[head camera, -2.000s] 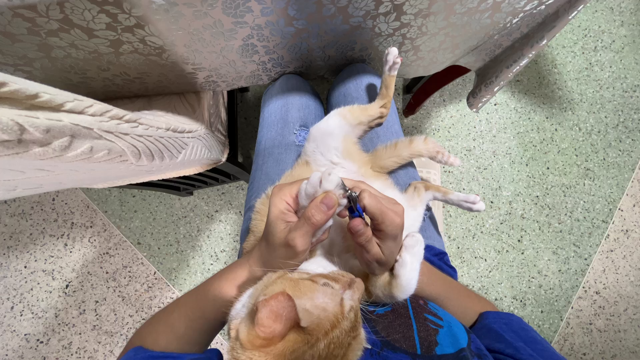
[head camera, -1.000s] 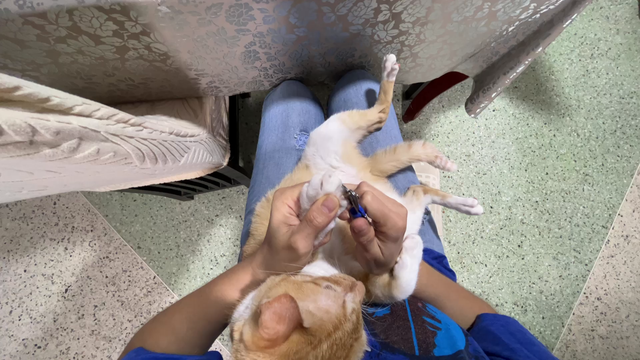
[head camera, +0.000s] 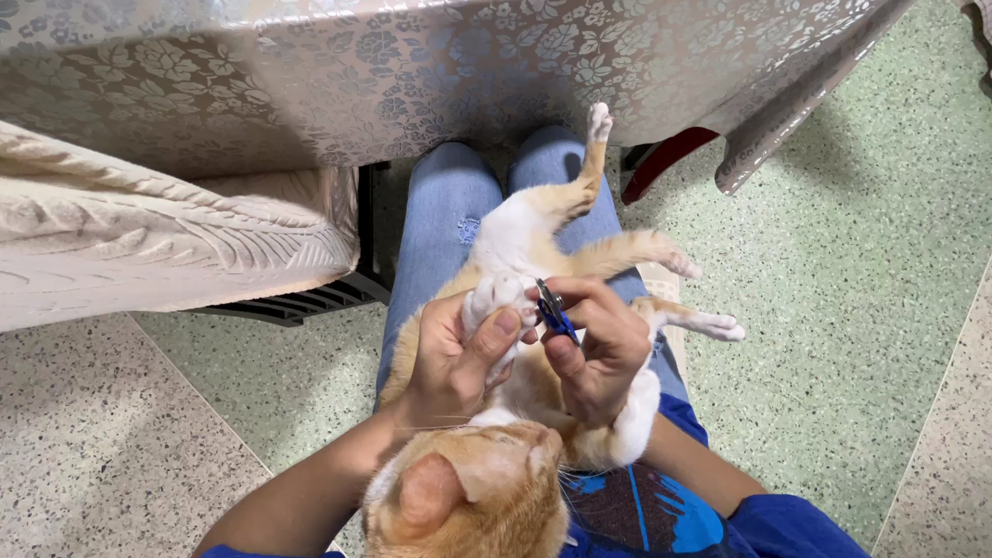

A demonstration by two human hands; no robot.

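An orange-and-white cat [head camera: 484,480] lies belly up along my lap, its head near my chest and its hind legs spread toward the table. My left hand [head camera: 465,349] grips one white front paw [head camera: 500,298], thumb pressed on the toes. In my right hand [head camera: 601,349] is a pair of blue-handled pet nail clippers [head camera: 555,311], their metal head right beside that paw's toes. Whether the blades touch a claw cannot be made out. The cat's other foreleg [head camera: 639,411] rests bent against my right wrist.
A table with a floral, shiny cloth [head camera: 434,70] stands over my knees. At left is a chair under a cream textured cover [head camera: 170,240]. A dark red curved piece [head camera: 670,159] shows beneath the cloth at right. The speckled floor [head camera: 814,310] lies around my legs in jeans [head camera: 446,201].
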